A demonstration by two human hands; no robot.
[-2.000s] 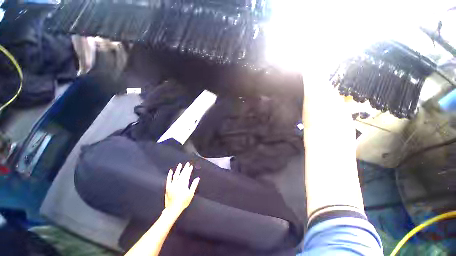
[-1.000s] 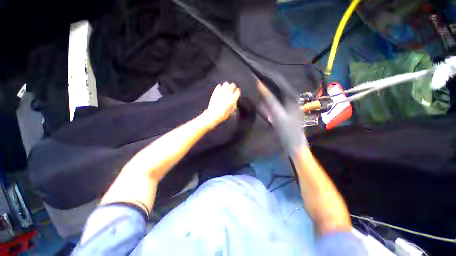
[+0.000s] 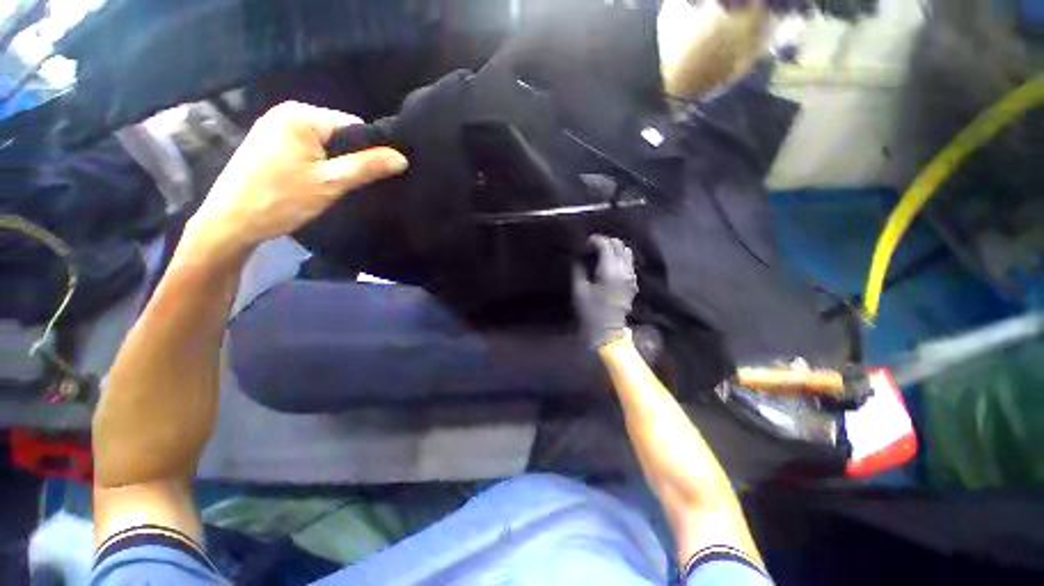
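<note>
My bare left hand (image 3: 281, 172) is raised at the upper left, thumb and fingers closed on an edge of the black garment (image 3: 458, 195). The garment hangs from it in folds over the middle of the table. My right hand (image 3: 607, 292) wears a thin grey glove and lies at the garment near the centre, fingers curled; whether it grips the cloth I cannot tell. The padded pressing form (image 3: 332, 349) with its rounded left end lies below. The steam iron (image 3: 784, 410) with tan handle stands parked on the right.
The red and white iron rest (image 3: 882, 424) is at the right edge of the table. A yellow hose (image 3: 916, 189) curves in at the right, with a pale hose (image 3: 973, 343) below it. Green sacking (image 3: 990, 424) lies at the far right. The grey ironing table (image 3: 275, 441) shows below the form.
My left hand has moved up and left, lifting the black garment off the form. The form's rounded end is uncovered by that garment. My gloved hand has moved down and left.
</note>
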